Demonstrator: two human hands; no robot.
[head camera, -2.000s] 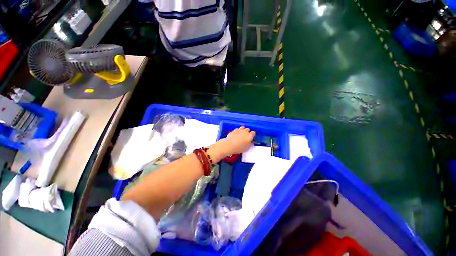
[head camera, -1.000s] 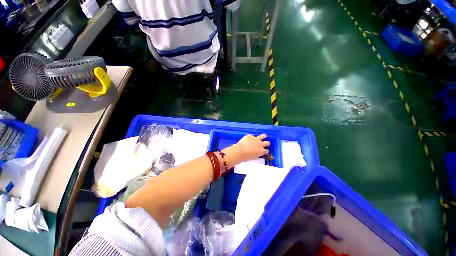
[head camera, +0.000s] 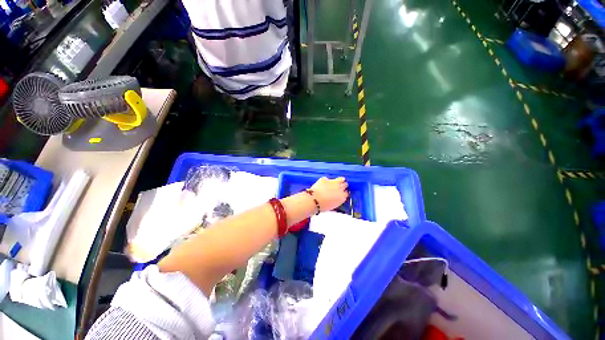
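My bare left hand (head camera: 330, 194), with a red bangle and a beaded band on the wrist, reaches from the lower left into a small blue box (head camera: 286, 187) inside a large blue bin (head camera: 232, 160). Its fingers point down over small dark items; the fingertips are partly hidden, so I cannot tell whether it grips anything. White paper (head camera: 345, 249) lies beside and over the box. A red thing shows under the wrist. Clear plastic bags (head camera: 285, 309) and a white sheet or bag (head camera: 159, 216) lie left of the box. My right hand is not in view.
A second blue bin (head camera: 484, 265) with dark cloth and a cable overlaps at lower right. At left, a bench (head camera: 86, 171) bears a grey-yellow fan (head camera: 99, 99), a white roll (head camera: 60, 219), white cloth (head camera: 36, 289) and a blue basket (head camera: 41, 182). A person in a striped top (head camera: 242, 40) is ahead.
The view has shifted, so the bench and bin sit further left and lower. Within the last second my left hand has drawn slightly back left, its fingers more curled down.
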